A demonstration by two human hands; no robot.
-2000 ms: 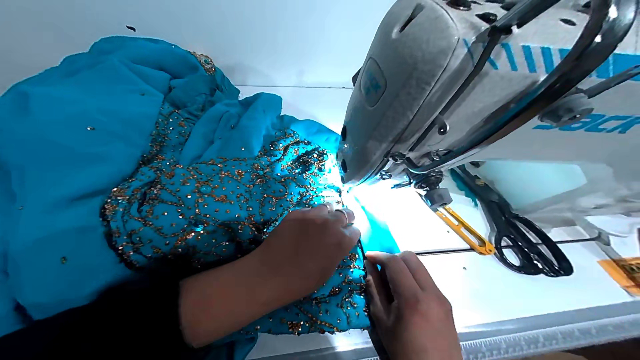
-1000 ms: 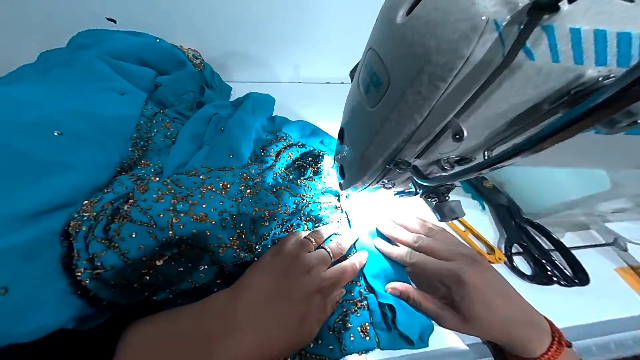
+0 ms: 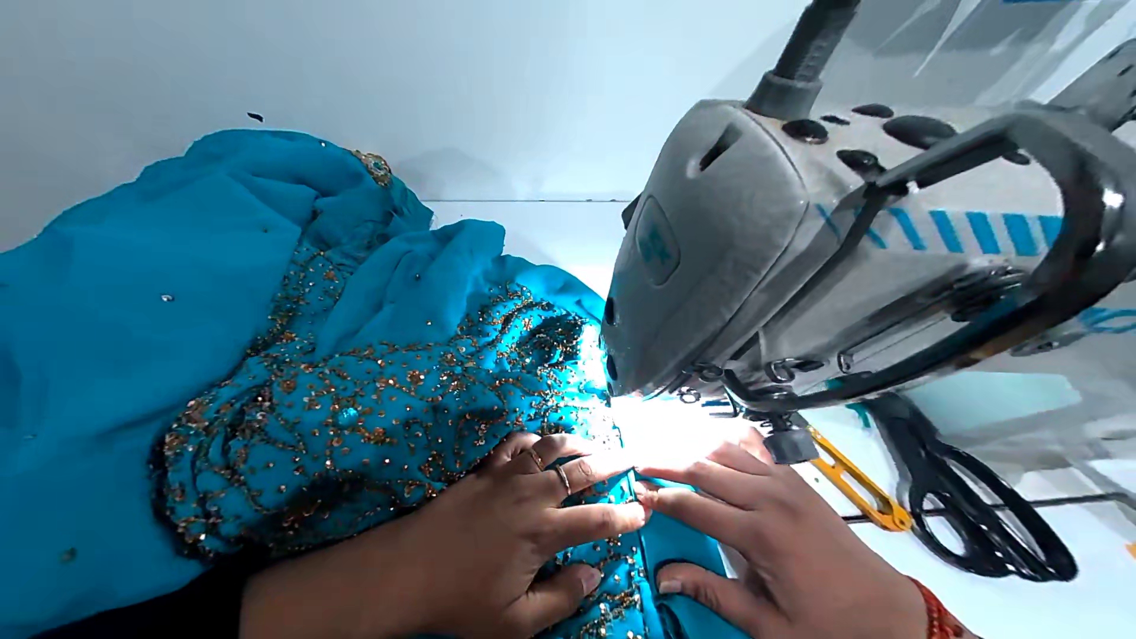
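Observation:
A turquoise fabric garment (image 3: pixel 399 390) with gold and copper beading spreads over the left and middle of the view, its right edge under the sewing machine's head (image 3: pixel 710 240). My left hand (image 3: pixel 524 524), wearing rings, lies on the beaded part with its fingers spread and their tips at a seam. Close beside it, my right hand (image 3: pixel 754 524) rests on the plain turquoise strip to the right of the seam, fingertips nearly meeting those of the left. Bright lamp light washes out the area at the needle, so the needle and presser foot cannot be made out.
Right of the machine head lie black-handled scissors (image 3: pixel 985 515) and a yellow thread snipper or cutter (image 3: pixel 861 479). The machine's black curved bar (image 3: pixel 1092 222) reaches across the upper right. A white table surface (image 3: pixel 524 231) extends behind the garment.
My right hand has moved from the garment's lower right edge up onto the plain strip near the needle area. My left hand's fingers have spread out flatter on the beading. The view has shifted.

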